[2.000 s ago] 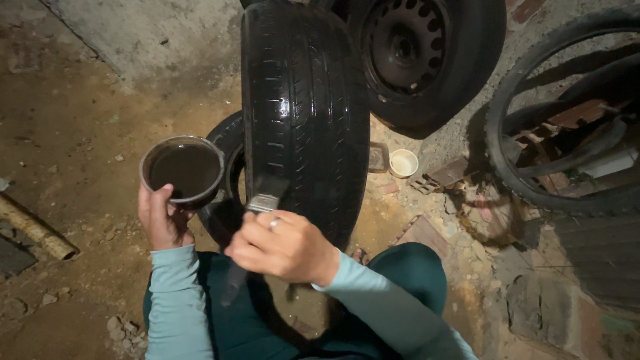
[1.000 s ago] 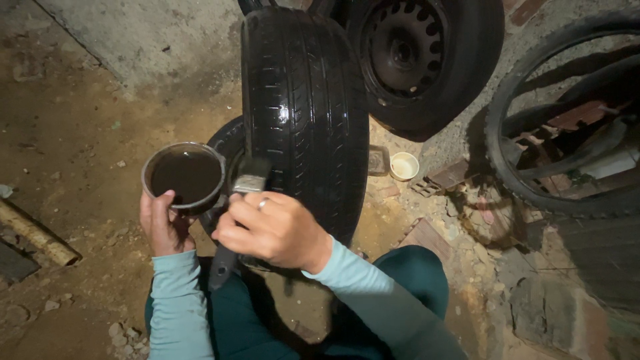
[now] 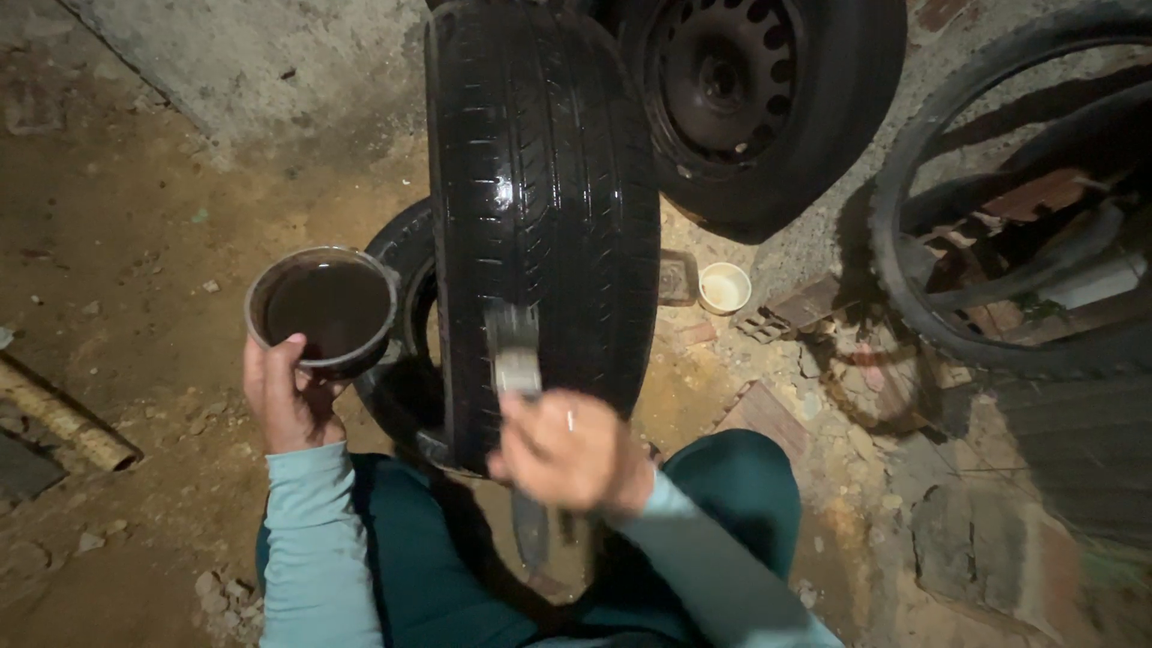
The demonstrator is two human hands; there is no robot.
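Observation:
My left hand [image 3: 292, 391] holds a round bowl of dark liquid [image 3: 328, 306] by its near side, left of the tires. A black car tire [image 3: 558, 180] stands upright before me, its tread wet and shiny in places. Gripped in my right hand [image 3: 576, 450] is a paintbrush [image 3: 517, 364]; its blurred bristles lie against the lower part of the tread, and its dark handle points down below the hand. Another tire [image 3: 391, 396] lies beneath and to the left of the upright one, partly hidden by it.
A tire on a steel wheel [image 3: 720, 85] leans at the back. Right of the upright tire are a small white cup [image 3: 724, 288] and a clear container [image 3: 675, 277]. A bicycle tire [image 3: 900, 171] stands at the right near broken bricks. A yellowish pipe [image 3: 63, 409] lies at the left.
The right hand with the brush has moved right, from the tire's left edge beside the bowl one second ago onto the tread. My left hand still holds the bowl in much the same place.

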